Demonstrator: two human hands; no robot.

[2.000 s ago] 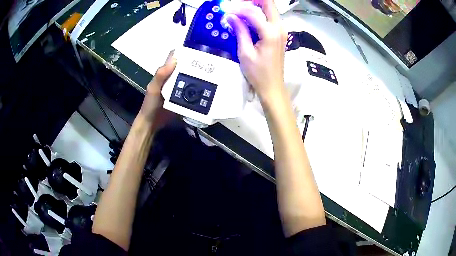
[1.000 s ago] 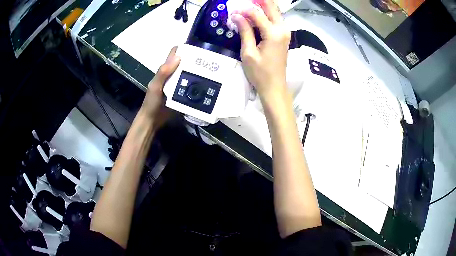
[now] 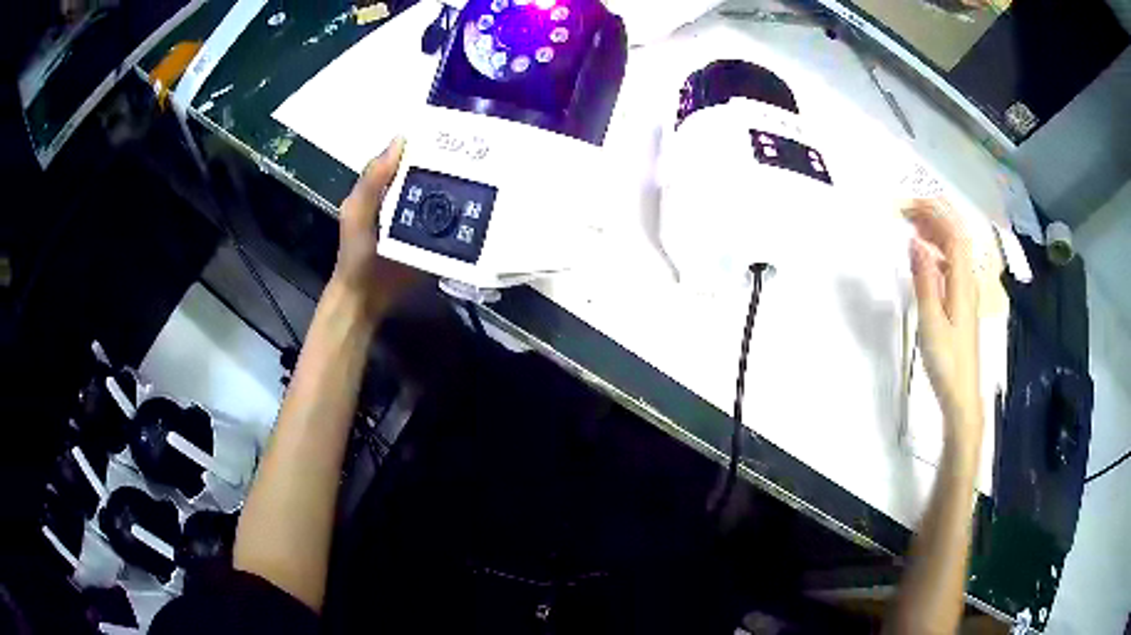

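Note:
A white PTZ security camera (image 3: 509, 155) with a glossy black head (image 3: 527, 50) is held tilted over the bench's front edge. The head's ring of round LEDs glows purple. The camera's fixed lens panel (image 3: 442, 213) faces me. My left hand (image 3: 372, 230) grips the body's left side; its other fingers are hidden behind it. My right hand (image 3: 945, 279) is away from the camera, over the papers at the right, with fingers partly curled. Glare blurs its fingertips, and I cannot tell if it holds anything.
A second white camera (image 3: 738, 186) stands on the white sheet (image 3: 819, 372), its black cable (image 3: 744, 372) hanging over the front edge. Several cameras (image 3: 161, 447) with white sticks lie low at the left. A dark mouse (image 3: 1063, 416) is on the mat at the far right.
My right hand has left the glowing head and moved right, over the papers. The held camera has shifted slightly left, and its LED ring is uncovered.

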